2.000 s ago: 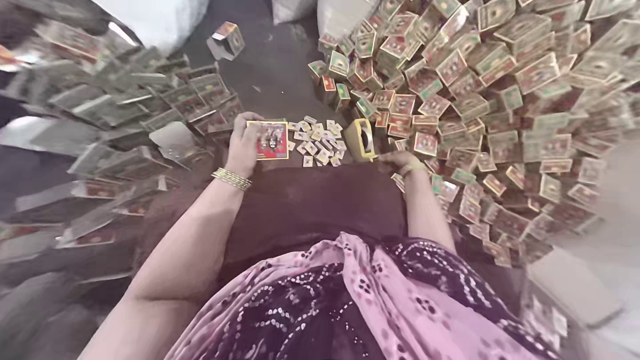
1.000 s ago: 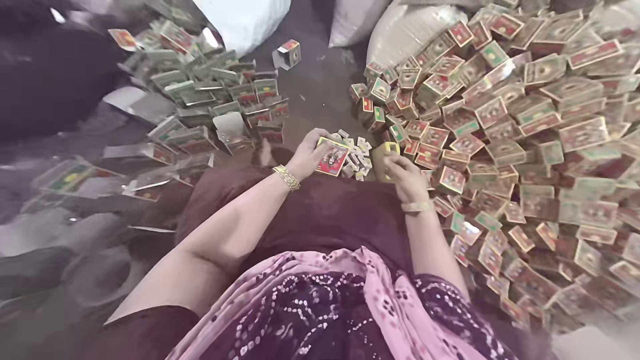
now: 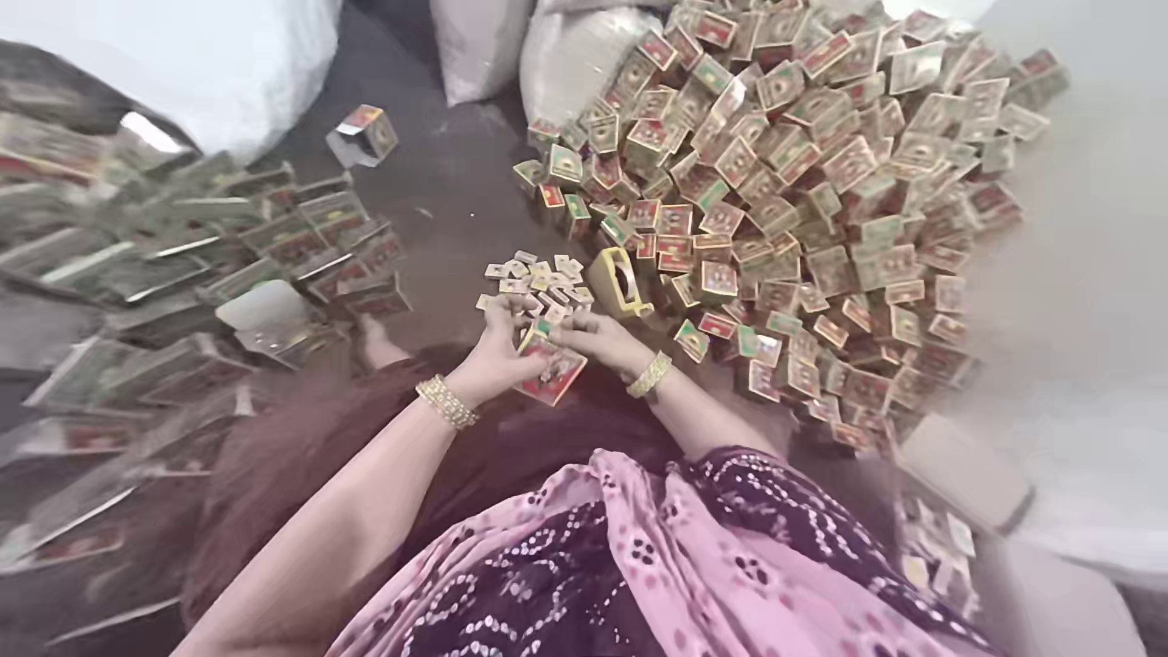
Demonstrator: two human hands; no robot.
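My left hand point(image 3: 504, 351) holds a small red printed box point(image 3: 553, 376) with a pale yellow edge over my lap. At the box's upper end, the fingers of my right hand point(image 3: 602, 341) touch it or a small green piece there; which one is unclear. Just beyond both hands lies a little heap of small pale printed pieces point(image 3: 546, 278) on the dark floor. A yellow tape dispenser point(image 3: 622, 281), as it appears, stands right of that heap, apart from my right hand.
A large pile of small printed boxes point(image 3: 785, 164) spreads over the right side. Flat printed packs point(image 3: 228, 242) lie stacked at the left. One box point(image 3: 363, 135) stands alone at the upper left. White sacks point(image 3: 584, 59) are at the top, and a pale box point(image 3: 963, 470) is at the lower right.
My right hand has let go of the yellow dispenser, which now stands on the floor, and has moved left to the red box. My left hand still has the box, now tilted.
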